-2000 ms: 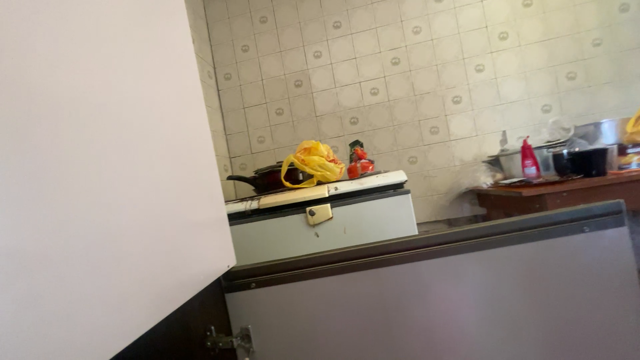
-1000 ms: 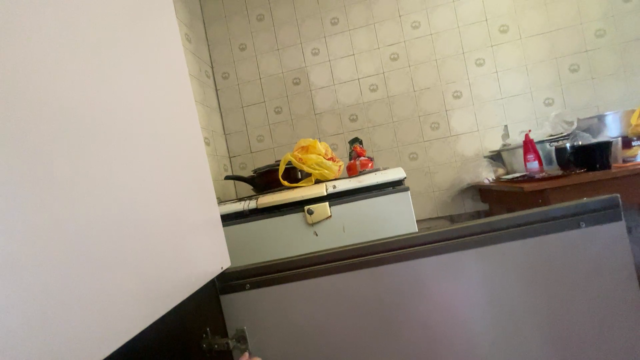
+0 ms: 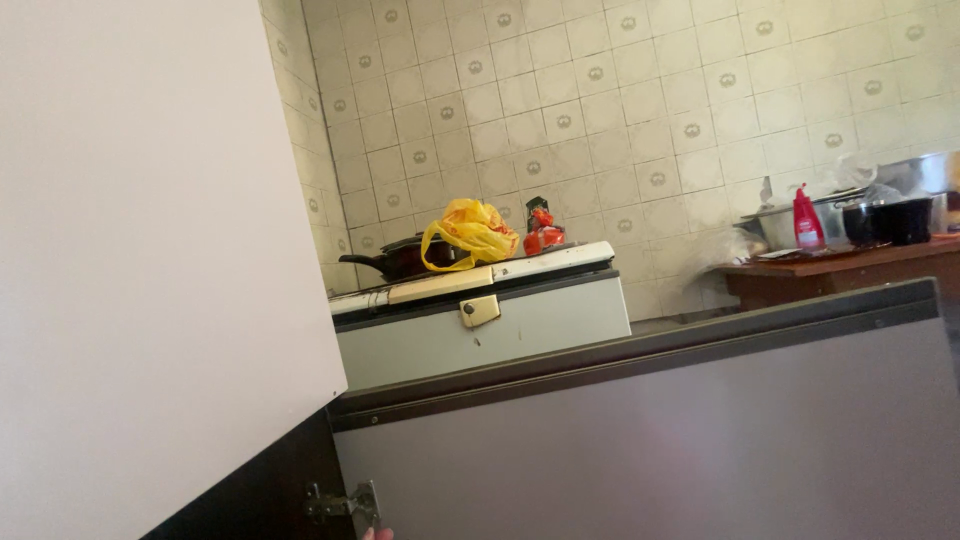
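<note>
Only fingertips (image 3: 378,534) of one hand show, at the bottom edge, touching or close under the metal cabinet hinge (image 3: 366,501). Which hand they belong to I cannot tell, and the rest of it is out of frame. The hinge joins a dark cabinet side (image 3: 262,480) to an open grey door panel (image 3: 645,427) with a dark edge strip. A large pale panel (image 3: 157,225) fills the left of the view, its lower corner near the door's top edge. My other hand does not show.
Beyond the door stands a white chest-like appliance (image 3: 547,315) with a dark-handled pan (image 3: 397,259), a yellow plastic bag (image 3: 472,232) and a red packet (image 3: 544,238) on top. At right a wooden table (image 3: 840,270) bears a red squeeze bottle (image 3: 806,221) and black pots (image 3: 904,221).
Fingertips have come into view at the bottom edge beside the hinge; two seconds ago none showed there. The door and the pale panel look much the same.
</note>
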